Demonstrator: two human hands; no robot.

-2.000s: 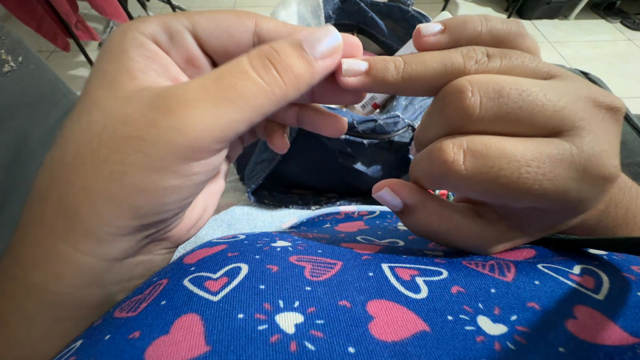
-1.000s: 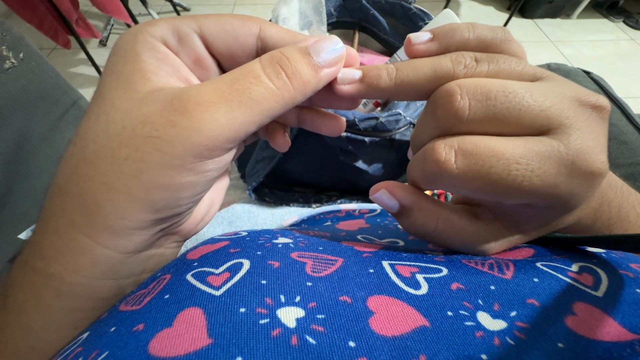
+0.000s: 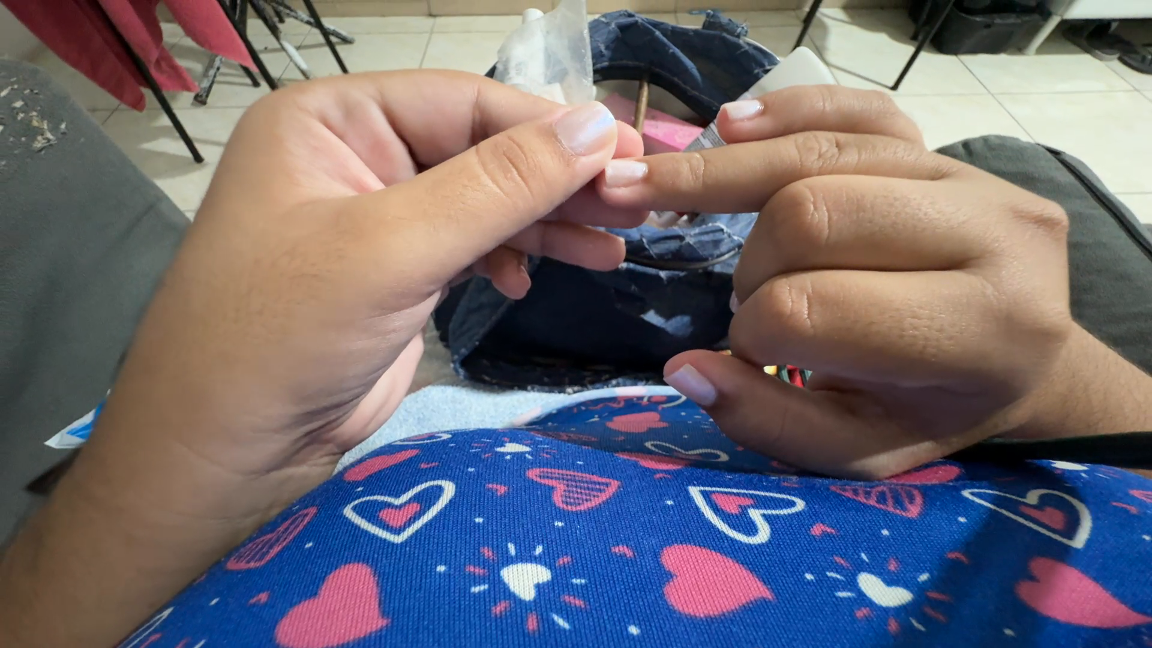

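My left hand, palm partly toward me, has its thumb and forefinger closed at the tip of a finger of my right hand. Whether something small lies between them cannot be seen. The other left fingers curl behind. My right hand shows its back, with one finger stretched to the left thumb and the others bent. Both hands have pale, glossy nails. Below them spreads a blue cloth with pink and white hearts. Behind the hands stands a denim bag or basket, holding a pink item and a thin brown stick.
A clear plastic bag rises at the denim holder's back left, and a white object leans at its right. Grey upholstery lies left and a grey cushion right. Thin black legs and red cloth stand over floor tiles.
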